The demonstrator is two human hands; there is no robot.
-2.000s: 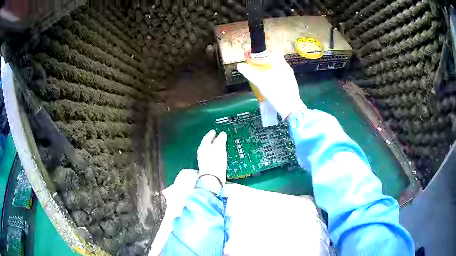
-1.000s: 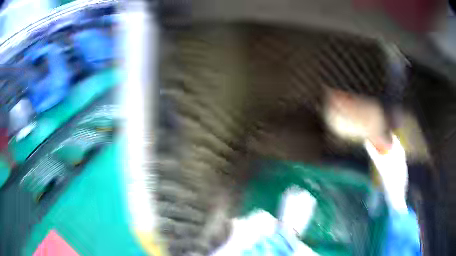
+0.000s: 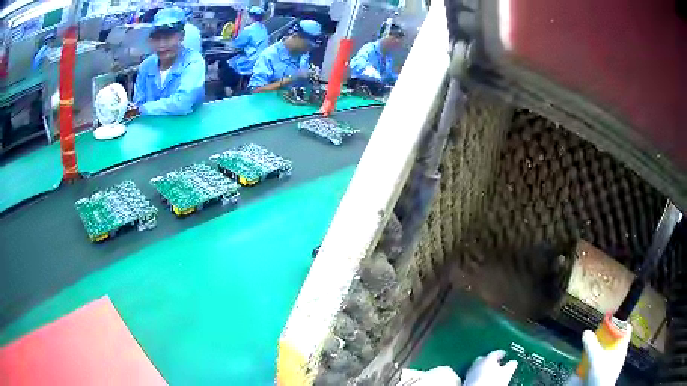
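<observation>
A green circuit board lies on the booth's green mat at the bottom right, cut off by the lower edge. My left hand, in a white glove, is at the board's left side, partly cut off; its hold on the board cannot be made out. My right hand, white-gloved, is closed around the yellow-orange grip of the air blow gun. A black arm runs up from the grip. The blow gun's tip is out of the picture.
The booth's pale edge and foam walls surround the board. A metal box stands behind. Outside, several boards sit on the dark conveyor, beside a red mat. A small white fan and several people in blue are beyond.
The view has swung left and up, bringing the conveyor and people into sight. The board and both hands now sit at the bottom right. My right hand still holds the blow gun.
</observation>
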